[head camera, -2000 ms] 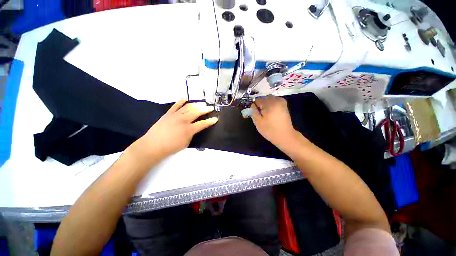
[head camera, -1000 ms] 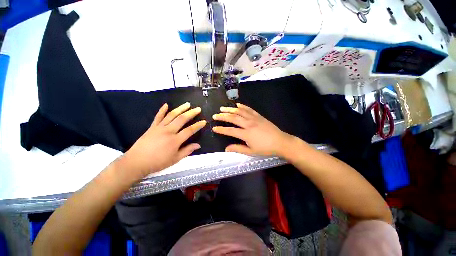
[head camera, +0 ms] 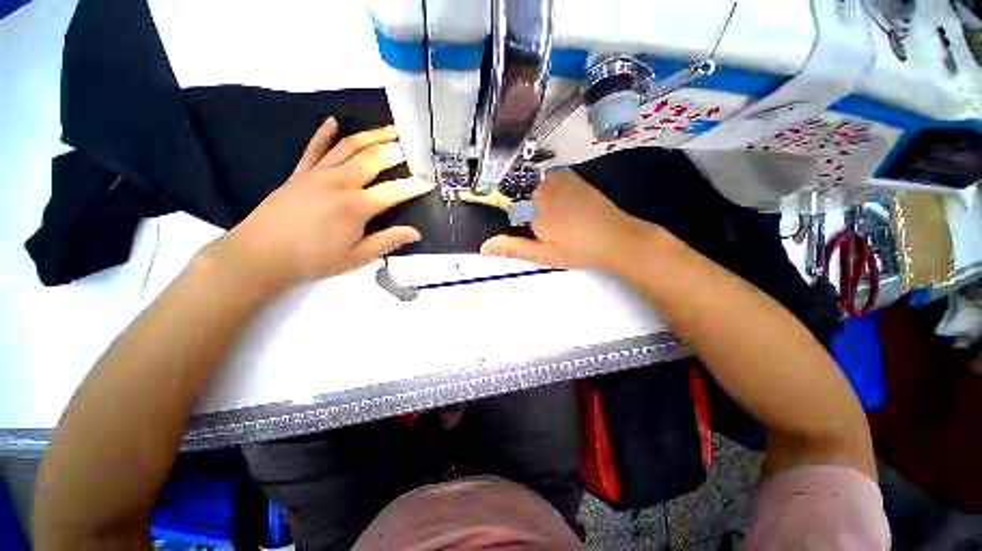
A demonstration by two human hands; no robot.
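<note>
A black garment panel [head camera: 269, 129] lies across the white machine table under the needle, its folded left part spread at the upper left. The presser foot [head camera: 452, 192] is over the cloth, with a faint seam line running from it toward me. My left hand [head camera: 334, 205] lies flat on the cloth left of the foot, fingers spread. My right hand [head camera: 565, 224] rests on the cloth just right of the foot, its fingertips partly hidden behind the machine's small metal parts. Neither hand visibly grips the cloth.
The white sewing machine head [head camera: 689, 118] stands over the work, with its dark control panel [head camera: 937, 156] at right. Red-handled scissors [head camera: 851, 271] lie at the table's right edge beside a tan block [head camera: 924, 239]. The table's front edge [head camera: 452, 387] has tape-like markings.
The cloth and both hands have moved away from me, toward the machine. My right hand has come up beside the presser foot. A slot and curved mark on the table now show in front.
</note>
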